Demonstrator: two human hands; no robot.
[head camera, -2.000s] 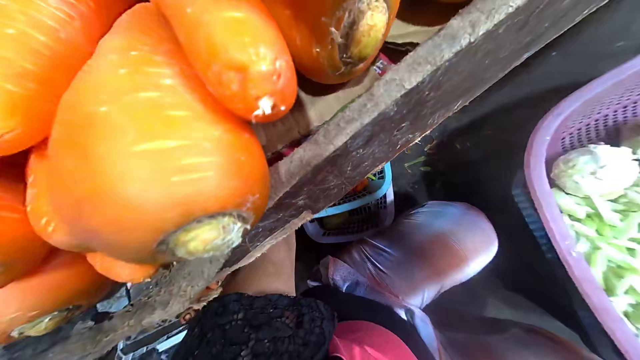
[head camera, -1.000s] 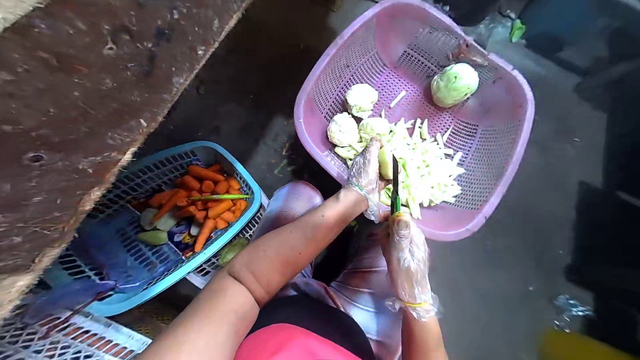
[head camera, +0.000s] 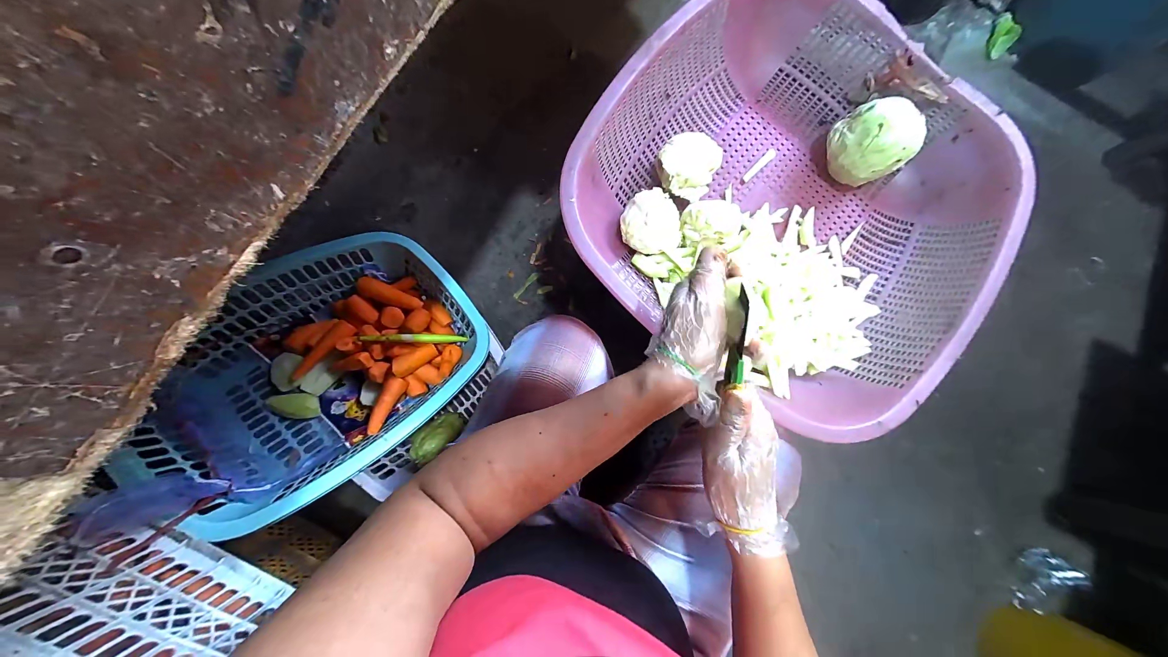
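Note:
Both hands wear clear plastic gloves and meet over the near edge of a pink plastic basket (head camera: 981, 301). My left hand (head camera: 695, 315) holds a pale green vegetable piece (head camera: 734, 306), partly hidden by the fingers. My right hand (head camera: 744, 447) grips a knife (head camera: 740, 338) by its green handle, with the dark blade against that piece. Cut pale green strips (head camera: 817, 306) lie heaped beside the hands in the basket. Several whitish round vegetables, one of them a pale ball (head camera: 689, 162), sit left of the heap. A green cabbage-like head (head camera: 876, 140) rests at the basket's far right.
At left, a blue plastic basket (head camera: 447, 392) holds carrots (head camera: 392, 292) and pale green pieces. A green vegetable (head camera: 436, 438) lies beside it in a white crate. A rough wooden board (head camera: 146, 182) covers the upper left. Yellow plastic (head camera: 1049, 634) shows at bottom right.
The view has swung far from the large orange vegetables of the first frame to the pink basket. Both hands, unseen then, hold the knife and piece in much the same place as a second ago.

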